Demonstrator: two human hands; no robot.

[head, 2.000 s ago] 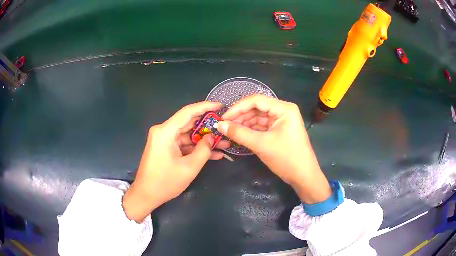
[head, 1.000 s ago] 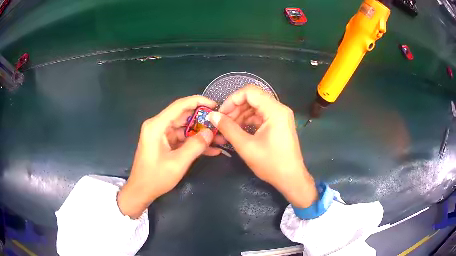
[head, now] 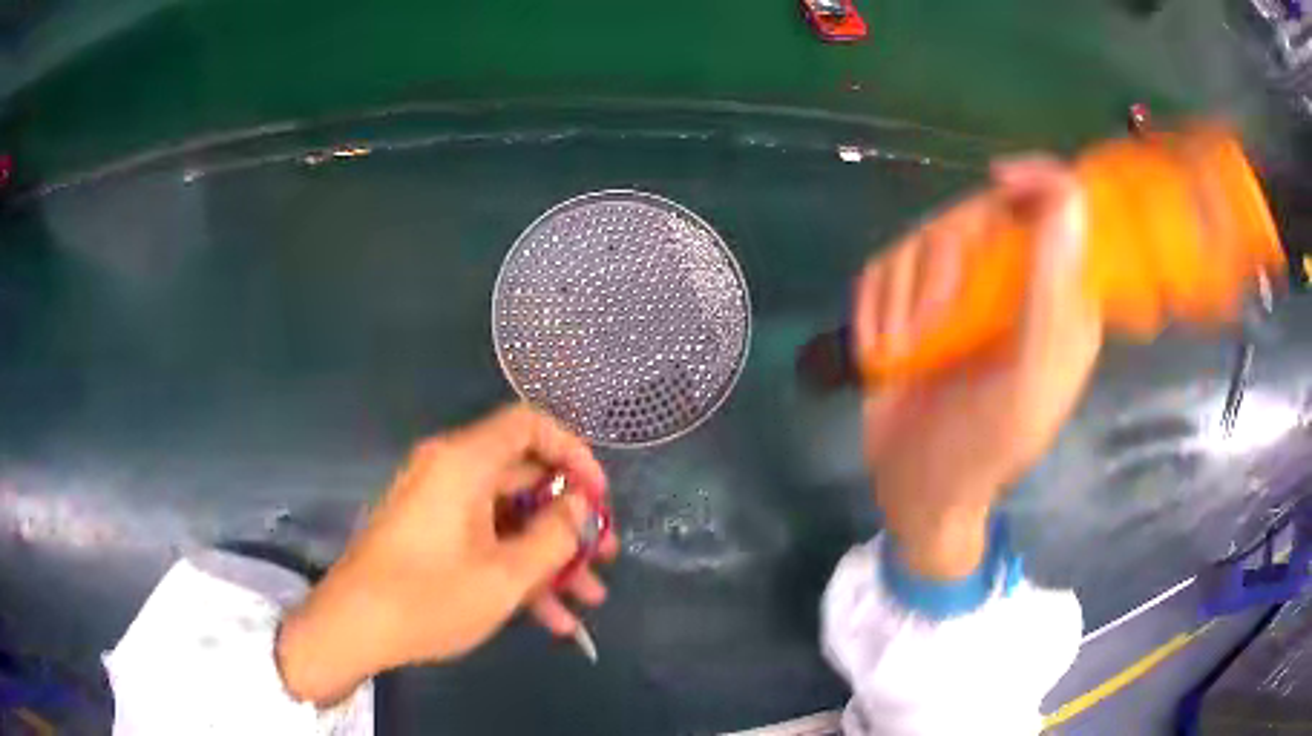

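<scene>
My left hand [head: 461, 554] holds a red housing [head: 597, 529] in its fingertips, below the round plate; the fingers and thumb hide most of it. A thin pale pointed thing [head: 584, 640] sticks out below the fingers; I cannot tell what it is. My right hand [head: 978, 345] is wrapped around the orange electric screwdriver [head: 1165, 237], both motion-blurred, right of the plate. Its dark nose [head: 827, 360] points left; the bit cannot be made out. The round grey screw plate [head: 622, 316] lies flat on the bench, its small holes mostly filled with silvery specks, with dark holes near its lower edge.
The dark green mat [head: 288, 360] lies under the work. On the brighter green strip beyond, a red unit [head: 835, 19] lies at the top edge. A small pale piece [head: 850, 153] lies along the strip's border. A blue band [head: 957, 575] is on my right wrist.
My right hand has left the housing and taken hold of the screwdriver, now tilted nearly level. My left hand has moved down with the housing. The round plate is fully uncovered.
</scene>
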